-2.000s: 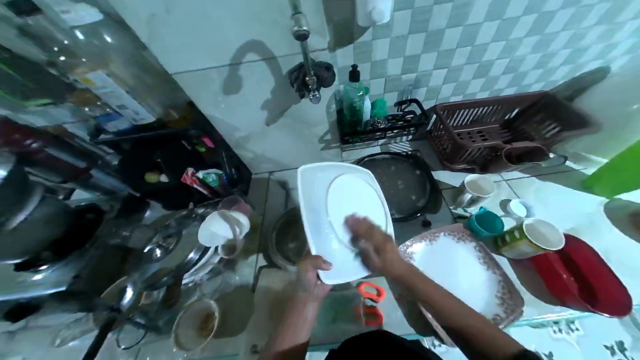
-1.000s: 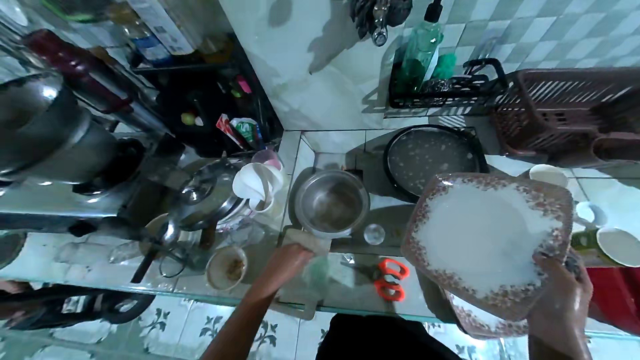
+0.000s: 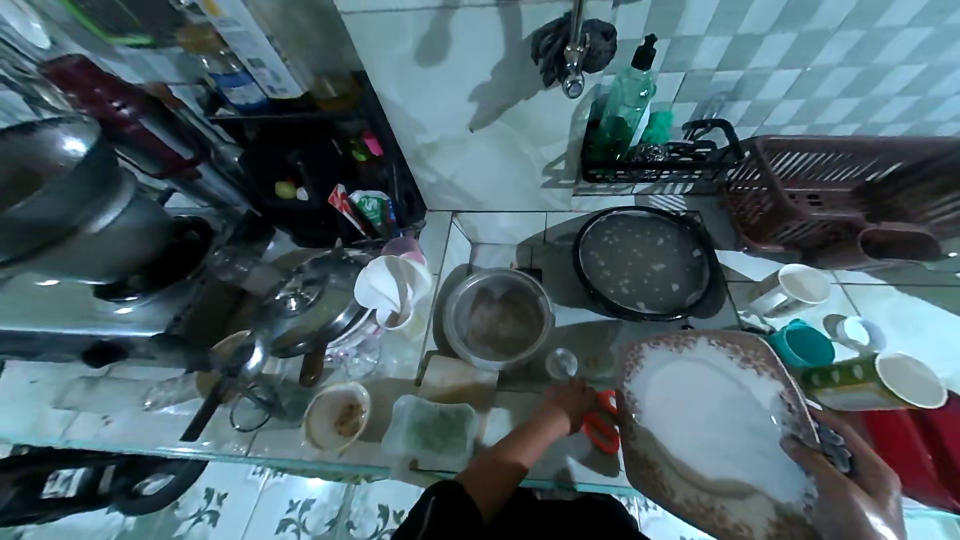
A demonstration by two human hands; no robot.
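Note:
My right hand (image 3: 847,465) grips the right rim of a square plate (image 3: 712,420) with a brown patterned border, tilted over the counter's right part. Something metallic shows by its fingers. My left hand (image 3: 570,405) is low at the counter's front, beside the orange handles of scissors (image 3: 602,421); its fingers are partly hidden, and whether it holds anything is unclear. A small clear cup (image 3: 561,364) stands just above it. Behind are a metal pot (image 3: 498,319) with cloudy liquid and a black round basin (image 3: 646,262) of greyish water. A yellowish block (image 3: 457,381) and a translucent green container (image 3: 430,429) lie to the left.
A faucet (image 3: 574,75) hangs above. Green soap bottle (image 3: 624,105) stands in a black caddy. Brown plastic basket (image 3: 840,195), mugs (image 3: 795,289), a teal cup (image 3: 802,345) and a red tub (image 3: 915,442) are at right. Glass lid (image 3: 311,300), a bowl (image 3: 337,416) and a stove with pots (image 3: 97,217) are at left.
The white dish held two seconds ago is out of my hands; the patterned plate is in my right hand, now lower. My left hand has moved right from beside the pot toward the scissors.

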